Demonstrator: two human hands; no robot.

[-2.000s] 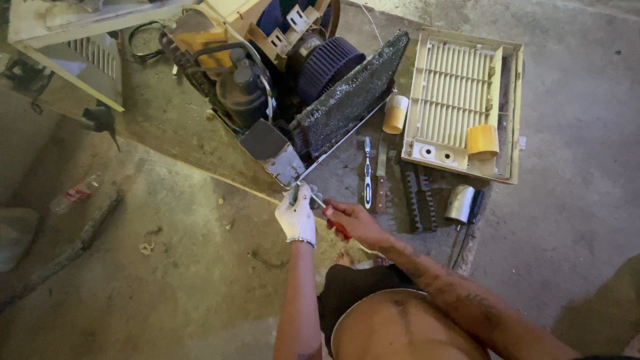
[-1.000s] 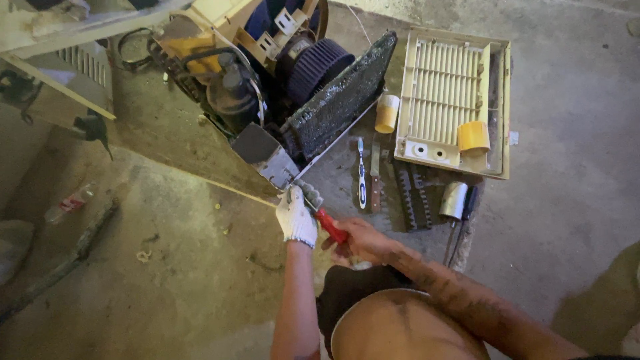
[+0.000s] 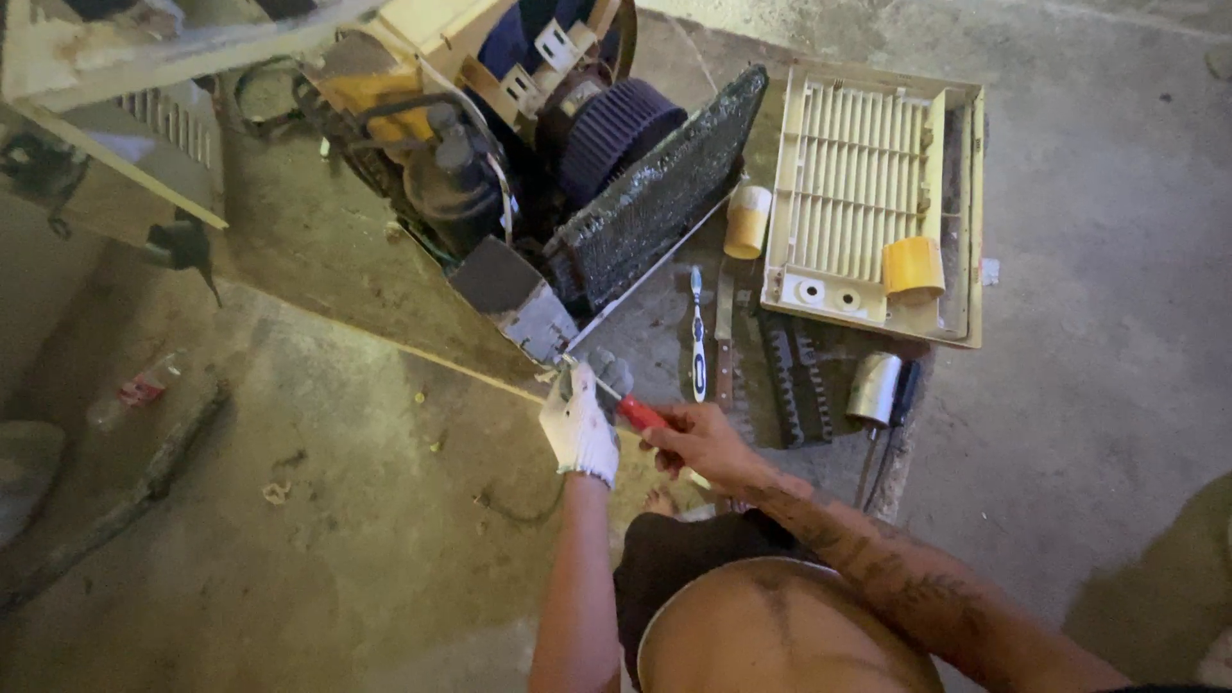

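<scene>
My right hand (image 3: 698, 443) is bare and closed around the red handle of a screwdriver (image 3: 639, 412), whose shaft points up and left. Its tip is hidden by my left hand (image 3: 580, 423), which wears a white knit glove and touches the lower corner of an opened window air conditioner (image 3: 539, 327). Small grey pieces lie beside the gloved fingers; I cannot tell what they are. Inside the unit are a dark compressor (image 3: 452, 183), a blower wheel (image 3: 621, 135) and a dirty finned coil (image 3: 664, 192).
Right of the unit lie a toothbrush (image 3: 698, 337), a wooden-handled knife (image 3: 724, 371), dark toothed strips (image 3: 794, 385) and a metal can-shaped tool (image 3: 874, 388). A cream grille panel (image 3: 857, 183) bears a yellow roll (image 3: 914, 269); another roll (image 3: 747, 223) stands beside it. A plastic bottle (image 3: 130, 393) lies left.
The right hand has shifted slightly on the screwdriver, and its red handle, mostly covered two seconds ago, shows plainly. The left hand stays at the unit's corner.
</scene>
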